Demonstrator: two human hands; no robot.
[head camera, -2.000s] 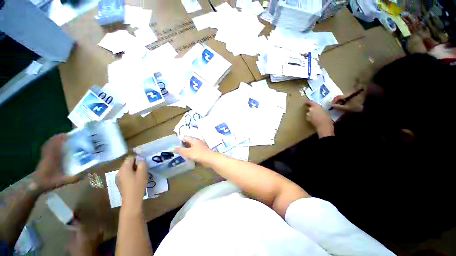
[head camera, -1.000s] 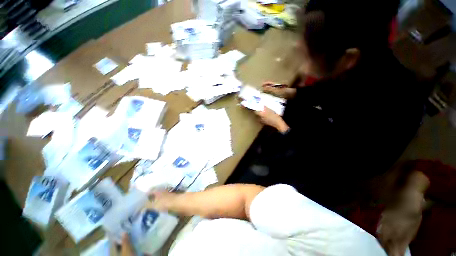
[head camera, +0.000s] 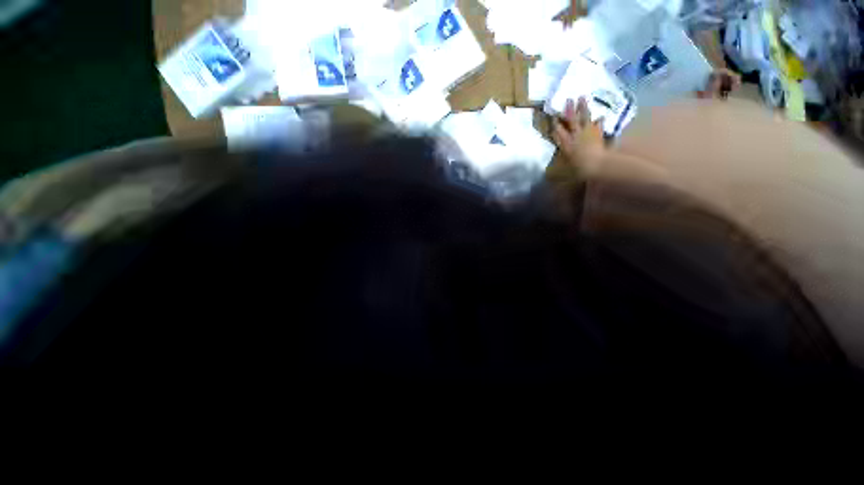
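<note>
A large dark, blurred shape fills the middle and bottom of the view and hides the near part of the table. A hand with spread fingers (head camera: 583, 131) lies at the edge of white cards (head camera: 606, 102) with a dark outline. Another hand (head camera: 724, 83) is small and blurred beside a greyish sheet or bundle with a blue square (head camera: 654, 59). I cannot tell if these hands are mine. No other hand shows. A pile of white slips (head camera: 500, 150) lies just above the dark shape.
White blocks with blue squares stand at the upper left (head camera: 210, 66), upper middle (head camera: 327, 68) and farther right (head camera: 450, 33). Brown cardboard (head camera: 507, 76) shows between papers. A pale, blurred shape (head camera: 748, 161) fills the right side. Yellow and white items (head camera: 791, 66) lie at the upper right.
The view has swung and the piles sit higher in it. The dark shape now covers where the hands and bundles were. The white-sleeved arm no longer shows clearly.
</note>
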